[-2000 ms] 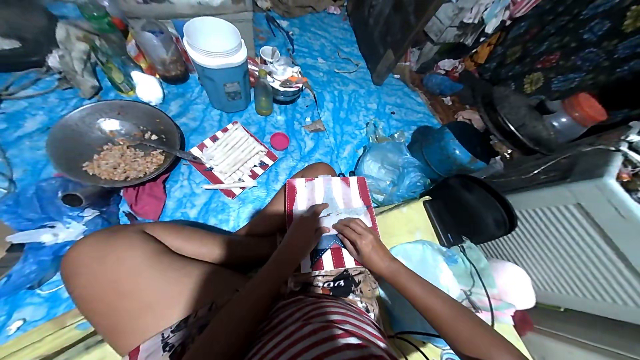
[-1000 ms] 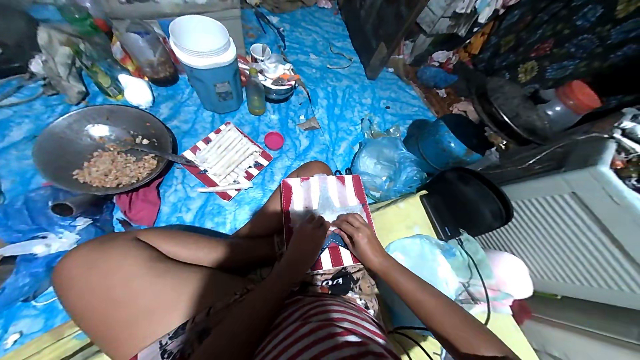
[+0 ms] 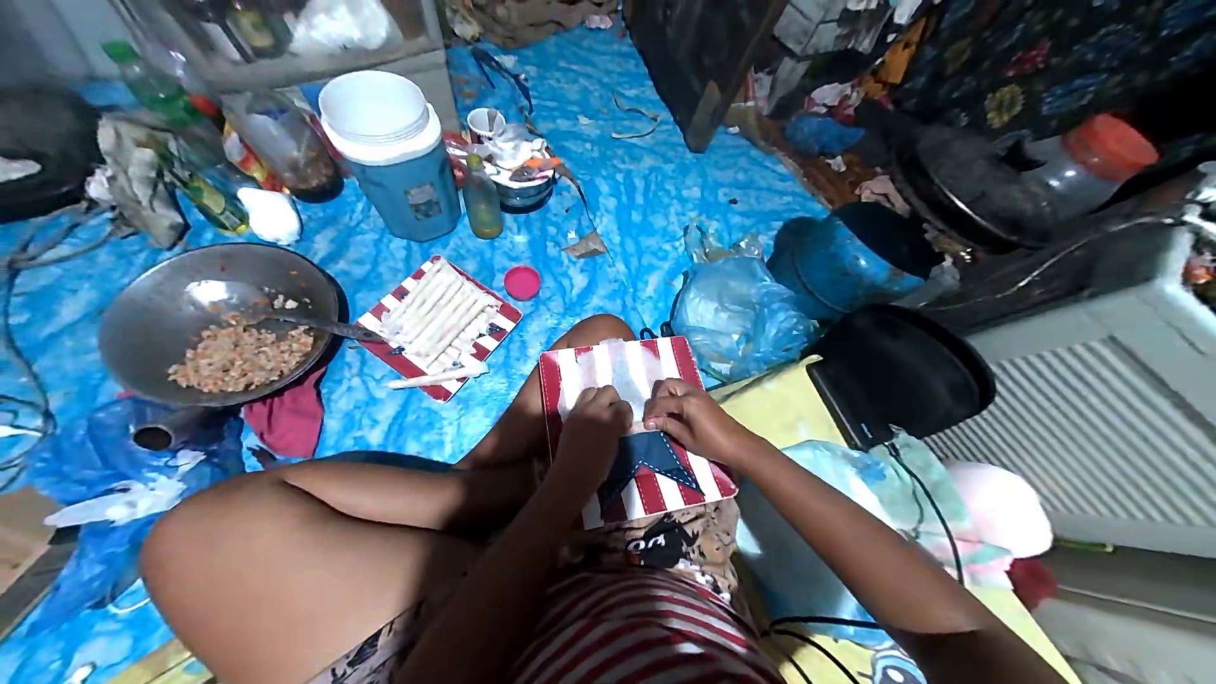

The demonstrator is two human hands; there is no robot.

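Note:
A red and white striped placemat (image 3: pixel 708 465) with a dark blue star lies on my lap. A thin pale wrapper sheet (image 3: pixel 622 366) is spread over its upper part. My left hand (image 3: pixel 600 427) and my right hand (image 3: pixel 692 418) both grip the wrapper's near edge, which looks folded or rolled, their fingertips close together. Several white rolls (image 3: pixel 439 313) lie side by side on a second striped mat (image 3: pixel 513 318) to the left. Farther left, a metal wok (image 3: pixel 133 323) holds a chopped filling (image 3: pixel 237 356) and a spoon (image 3: pixel 332 328).
Beyond the mats stand a blue and white jug (image 3: pixel 408 185), a small bottle (image 3: pixel 483 204) and a bowl (image 3: pixel 527 195) of scraps. A pink lid (image 3: pixel 522 282) lies on the blue floor sheet. Plastic bags (image 3: pixel 736 309) and a black pan-like item (image 3: pixel 902 370) are at the right.
My hands have moved a little up the mat, away from my body, and the wrapper's near edge between them now lies farther from me.

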